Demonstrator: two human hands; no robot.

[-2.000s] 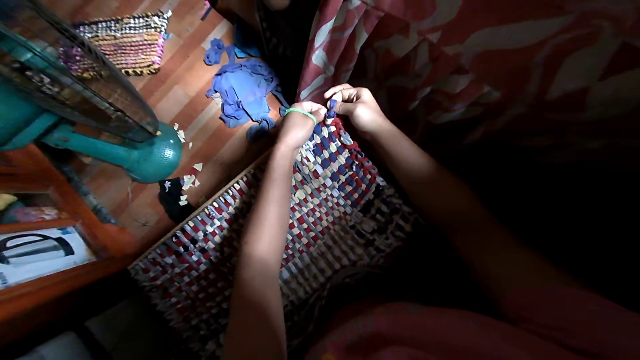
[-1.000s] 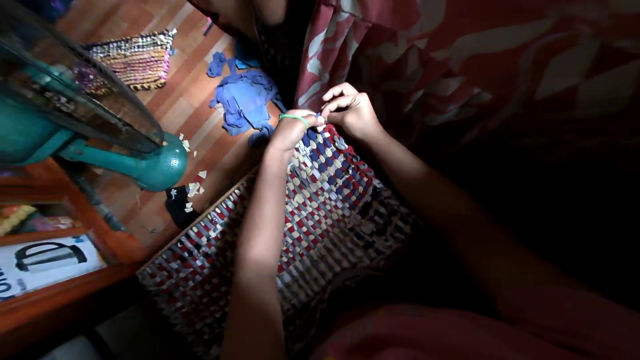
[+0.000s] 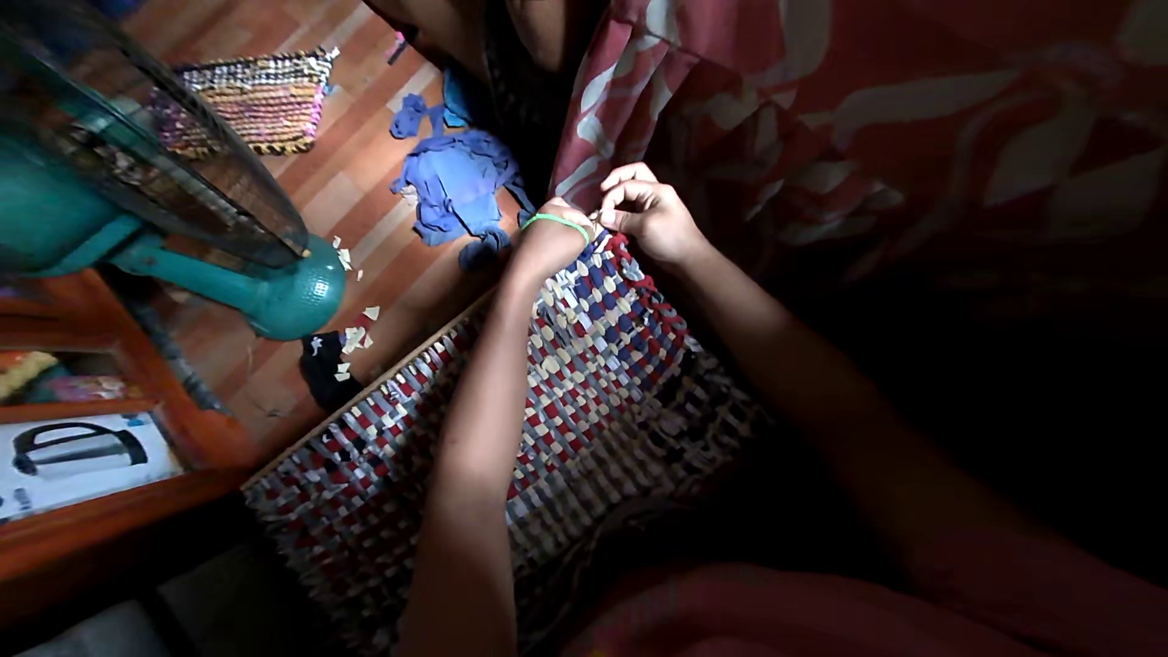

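Observation:
A woven fabric-strip mat (image 3: pixel 584 383) in red, cream, grey and blue lies slanted across my lap area, with a thin wooden edge along its upper left side. At its top corner my left hand (image 3: pixel 558 239), a green band round the wrist, is bent over the weave; its fingertips are mostly hidden. Close against it on the right, my right hand (image 3: pixel 650 214) pinches a small pale strip end (image 3: pixel 597 219) between thumb and forefinger, with the other fingers curled above.
Blue cloth scraps (image 3: pixel 461 187) lie on the wooden floor beyond the mat. A green electric fan (image 3: pixel 297 287) stands at left near a wooden cabinet (image 3: pixel 214 438). A smaller woven mat (image 3: pixel 260 100) lies further off. Red patterned fabric (image 3: pixel 607 119) hangs behind my hands.
The dark blue strip seen between my fingers two seconds ago no longer shows there; a small pale end does. My hands stay at the mat's top corner.

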